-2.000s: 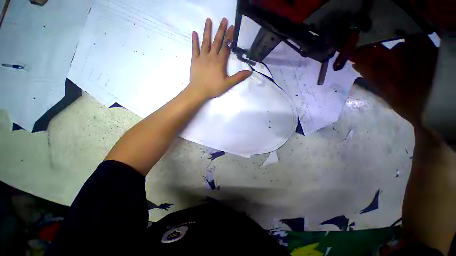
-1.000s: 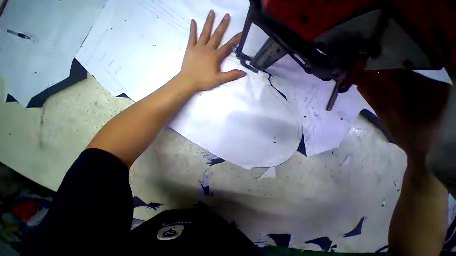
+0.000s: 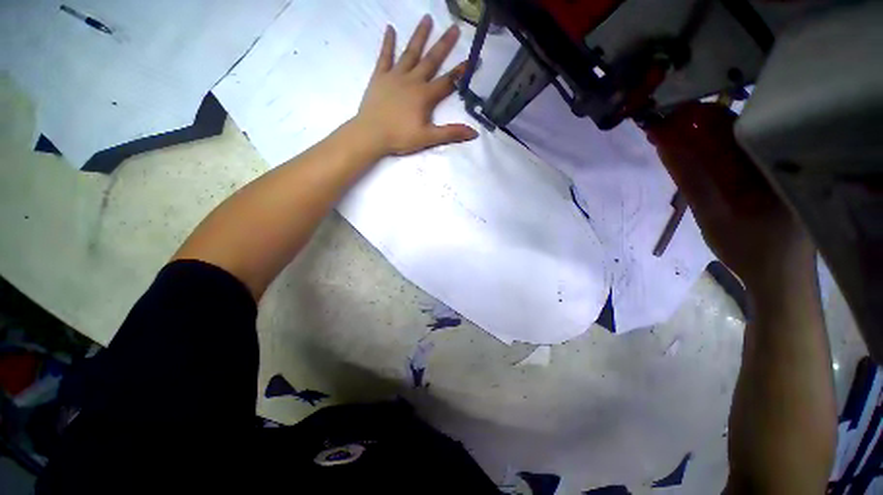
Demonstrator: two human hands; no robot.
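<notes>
My left hand (image 3: 402,101) lies flat with fingers spread on the white paper marker (image 3: 455,222), beside the dark foot of the cloth cutter (image 3: 581,72). The paper tops the dark fabric lay. A cut line runs from the foot along the curved edge of a rounded piece, down to its lower right. My right hand (image 3: 702,160) is at the cutter's right side, dark and reddish in its shade, its fingers partly hidden against the machine; its grip is not clear. The knife and base plate are mostly hidden.
Dark fabric scraps (image 3: 537,481) lie along the table's near edge, with smaller bits below the rounded piece. A pen (image 3: 87,18) lies on paper at the upper left. A dark fabric edge (image 3: 160,143) shows below it. A large grey-white machine part (image 3: 823,126) blocks the upper right.
The cutter and my left hand stay close together while the cut line from the foot has lengthened. The rounded piece and scraps have shifted in view, and my right forearm is further left.
</notes>
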